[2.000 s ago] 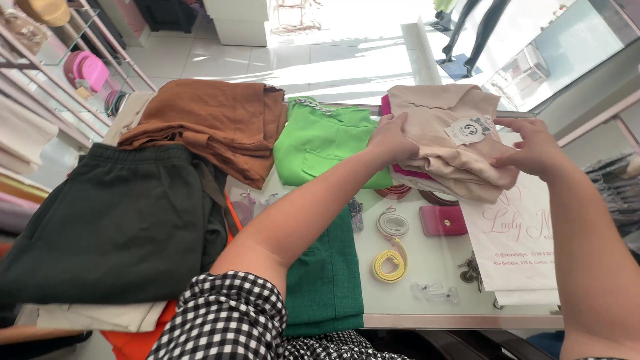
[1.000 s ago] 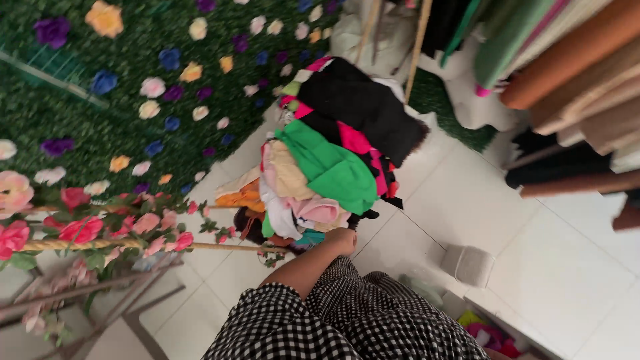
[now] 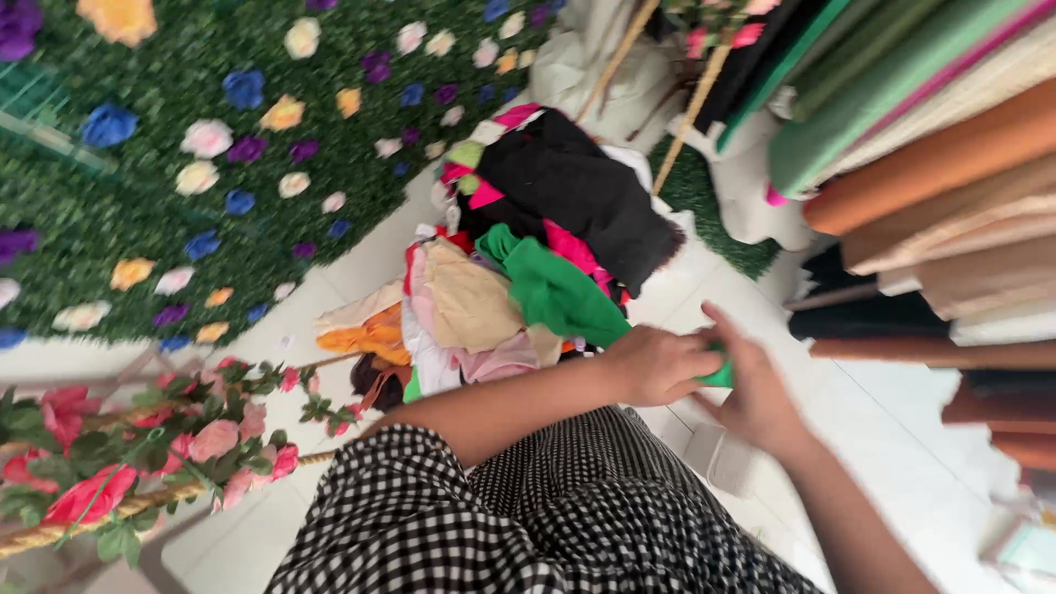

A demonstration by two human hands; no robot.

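My left hand [image 3: 660, 365] is closed around the end of a green cloth [image 3: 565, 289], which stretches from the pile on the floor. Just right of it, my right hand [image 3: 747, 388] has its fingers spread at the green end that pokes out; whether it touches the cloth is blurred. Above the green cloth lies a black cloth [image 3: 577, 190] with bright pink pieces around it. A beige cloth [image 3: 470, 297] and a light pink cloth [image 3: 499, 356] lie to the left, with an orange cloth [image 3: 371, 334] at the pile's edge.
A wall of artificial foliage with fabric flowers [image 3: 206, 139] is at the upper left. A rope with pink artificial flowers [image 3: 214, 441] runs across the lower left. Clothes [image 3: 932, 181] hang at the right. A small whitish container [image 3: 726, 462] stands on the tiled floor.
The view has swung from the glass table to the floor pile. My left hand now grips the green cloth, drawn out toward the right, and my right hand has come into view beside it.
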